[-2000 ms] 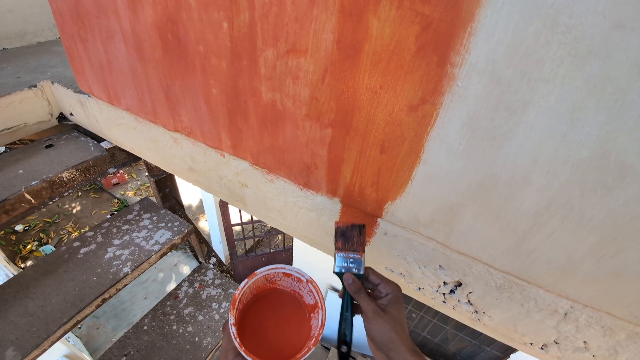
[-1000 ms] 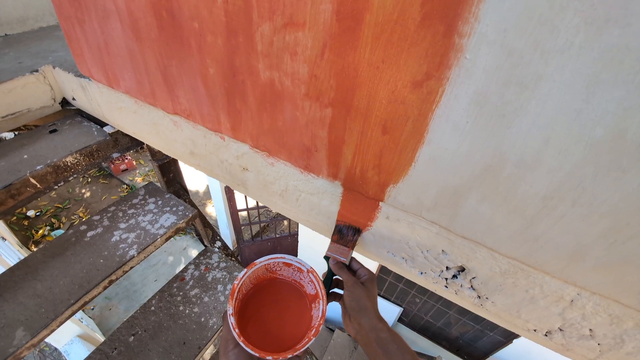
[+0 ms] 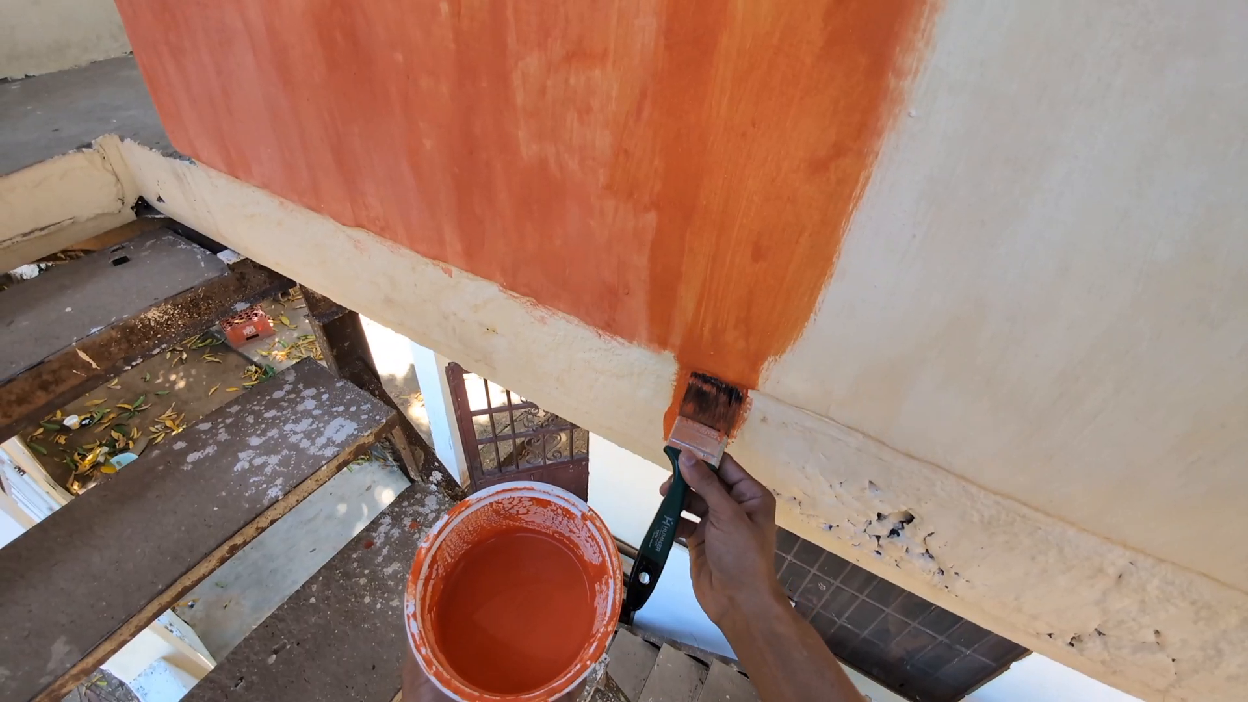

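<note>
My right hand (image 3: 731,526) grips a flat paintbrush (image 3: 661,531) by its dark green handle near the metal ferrule. The dark bristles rest on the wet orange strip at the wall's lower ledge (image 3: 585,366). Above the ledge, the wall is coated orange (image 3: 546,146) on the left and is bare off-white (image 3: 1053,253) on the right. At the bottom centre, my left hand (image 3: 421,682), mostly hidden, holds a round white tub of orange paint (image 3: 517,604) from its lower left side. The tub is just left of the brush handle, its rim smeared with paint.
Paint-spattered stair treads (image 3: 195,497) with gaps between them rise at the left. Below lie dry leaves (image 3: 107,429) and a red brick-like block (image 3: 247,326). A brown metal gate (image 3: 522,429) and dark tiles (image 3: 868,604) show lower down. The ledge's plaster is chipped at right.
The brush has moved up from the ledge's lower part, its bristles now nearer the wall's bottom edge. Orange paint covers more of the ledge than two seconds ago.
</note>
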